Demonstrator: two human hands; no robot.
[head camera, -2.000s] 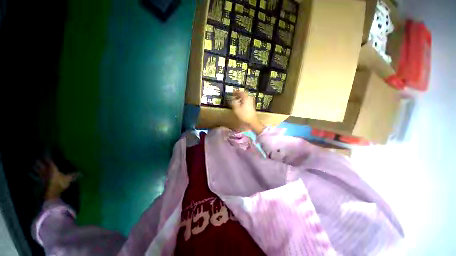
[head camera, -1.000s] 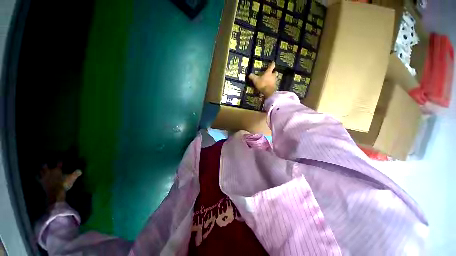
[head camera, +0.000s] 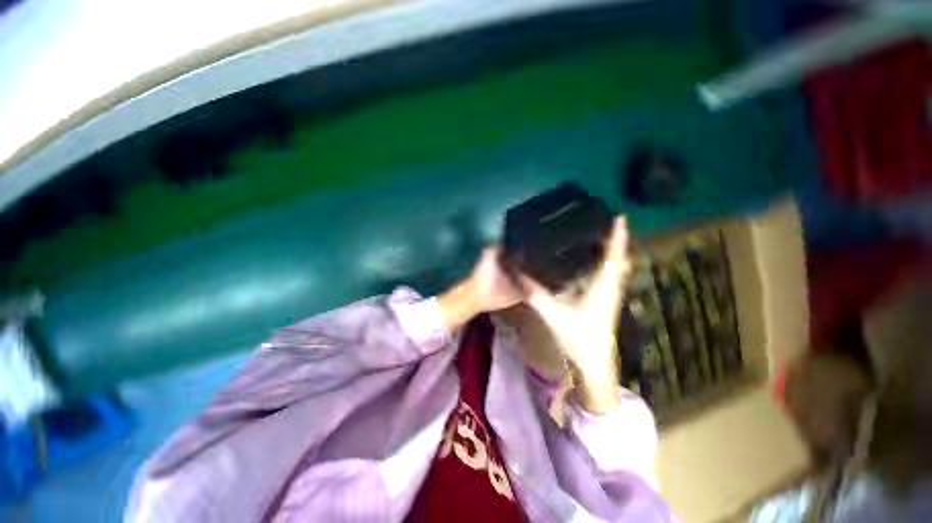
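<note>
A black product box (head camera: 560, 233) is held up in front of my chest over the near edge of the green surface; the view is blurred. My left hand (head camera: 493, 284) grips its left side. My right hand (head camera: 591, 306) grips its right and lower side, thumb and fingers spread around it. I cannot tell if it is one box or more. The brown shipping carton (head camera: 758, 291) with rows of black boxes stands at the right, partly hidden by my right hand and sleeve.
A dark blurred block (head camera: 654, 174) lies on the green surface (head camera: 409, 215) beyond the carton. Dark shapes stand at the far left under a pale shelf edge (head camera: 235, 72). Red crates or bags (head camera: 874, 123) are at the upper right. A blue shape (head camera: 82, 424) is at the lower left.
The view has swung left along the bench. My right hand has left the carton and my left hand has left the bench's far side; both now hold a black box.
</note>
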